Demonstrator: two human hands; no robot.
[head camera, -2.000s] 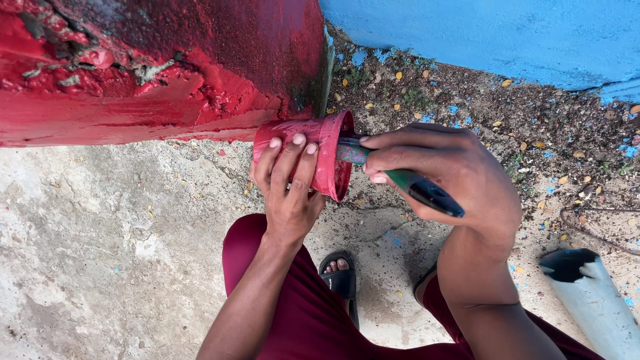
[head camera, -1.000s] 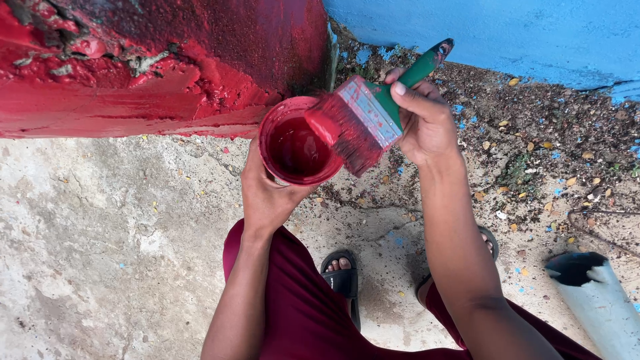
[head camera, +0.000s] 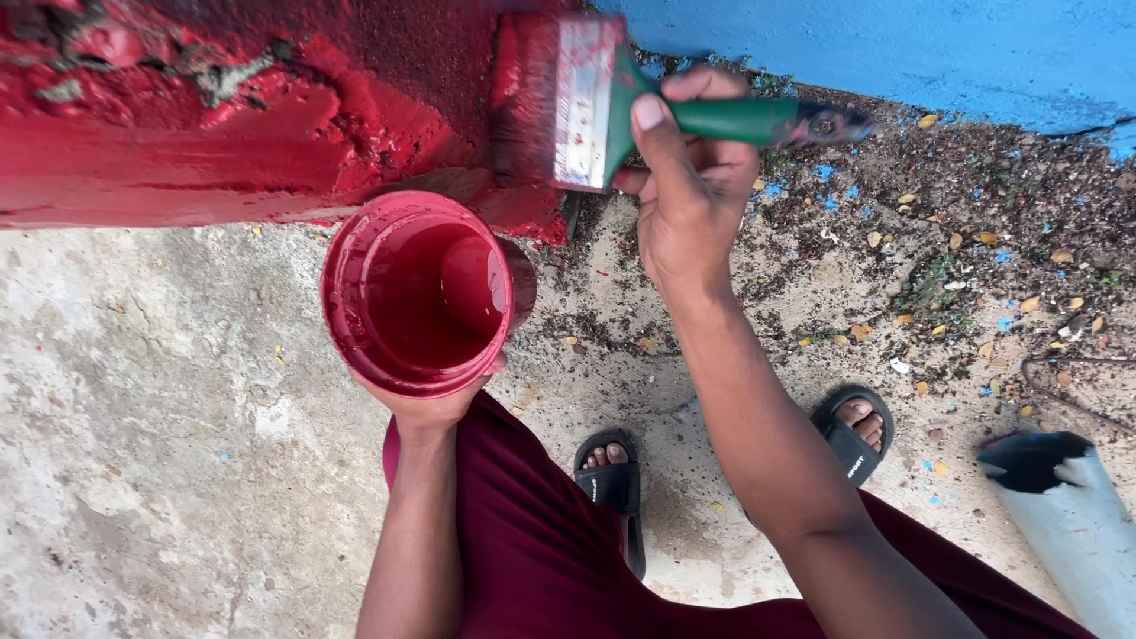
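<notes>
My left hand (head camera: 430, 404) grips a plastic cup of red paint (head camera: 342, 311) from below, its open mouth tilted up toward me; most of the fingers are hidden behind it. My right hand (head camera: 692, 177) holds a wide paintbrush (head camera: 590, 106) by its green handle, thumb on top. The brush's paint-loaded bristles lie over the red-painted wall (head camera: 222, 160), seemingly against it near its right end; motion blurs them. Above and left of the cup, the wall's surface is rough and broken, with wet-looking red paint.
A blue wall (head camera: 923, 53) runs along the upper right. Gritty ground with fallen leaves and blue flecks lies below it. A broken-ended pipe (head camera: 1065, 524) rests at the lower right, near a thin bent wire (head camera: 1065, 386). My sandalled feet stand on concrete (head camera: 222, 444).
The brush has come out of the cup and moved up and left to the red wall. Its handle, earlier pointing up and right, now points right. The cup sits lower relative to the brush.
</notes>
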